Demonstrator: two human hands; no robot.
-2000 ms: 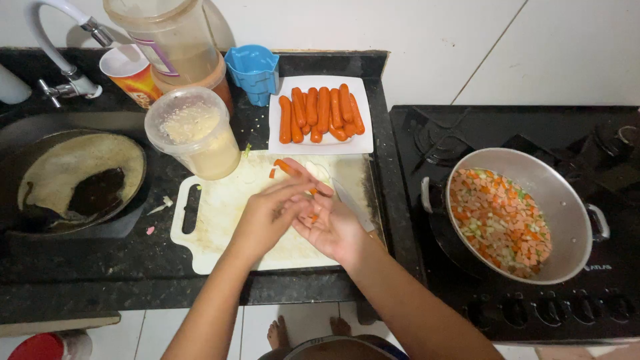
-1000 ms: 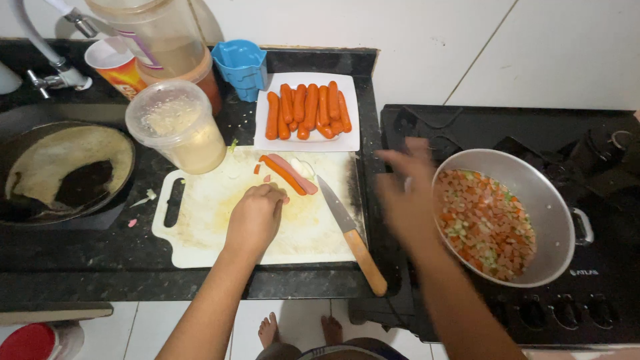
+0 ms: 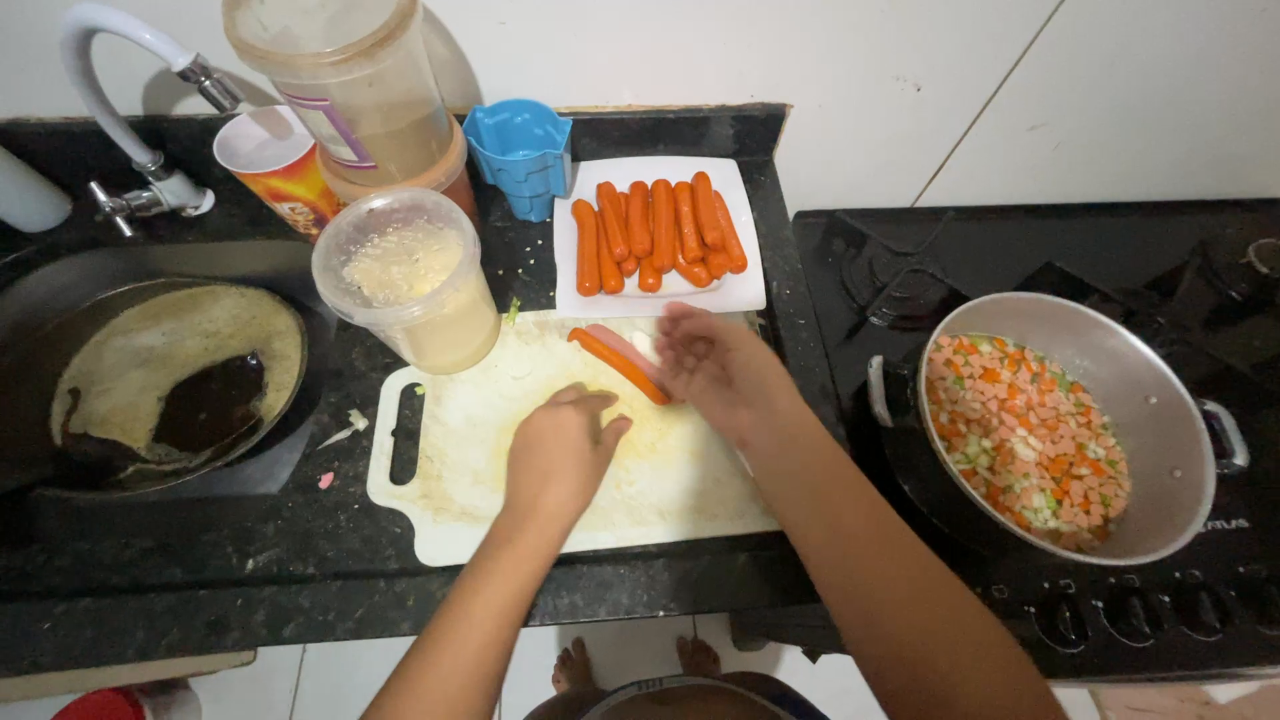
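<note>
On the white cutting board (image 3: 620, 490) lies a sausage split lengthwise (image 3: 618, 365), its halves side by side. My left hand (image 3: 565, 440) is just below and left of it, fingers slightly bent and apart, holding nothing I can see. My right hand (image 3: 715, 365) hovers over the sausage's right end, a little blurred; whether it touches the sausage is not clear. The knife is hidden behind my right hand and forearm. Whole sausages (image 3: 655, 230) are piled on a white square plate (image 3: 745, 270) behind the board. A pot (image 3: 1170, 420) on the stove holds chopped sausage and vegetables.
A plastic tub of pale food (image 3: 440, 320) stands against the board's upper left. Behind it are a blue cup (image 3: 520, 150), a patterned cup (image 3: 270, 160) and a large stacked container (image 3: 360, 110). At left, a pan (image 3: 290, 400) sits in the sink under a faucet (image 3: 160, 190).
My right hand has come back from beside the pot to the cutting board. My left hand has moved off the small pieces near the sausage, and its fingers have spread.
</note>
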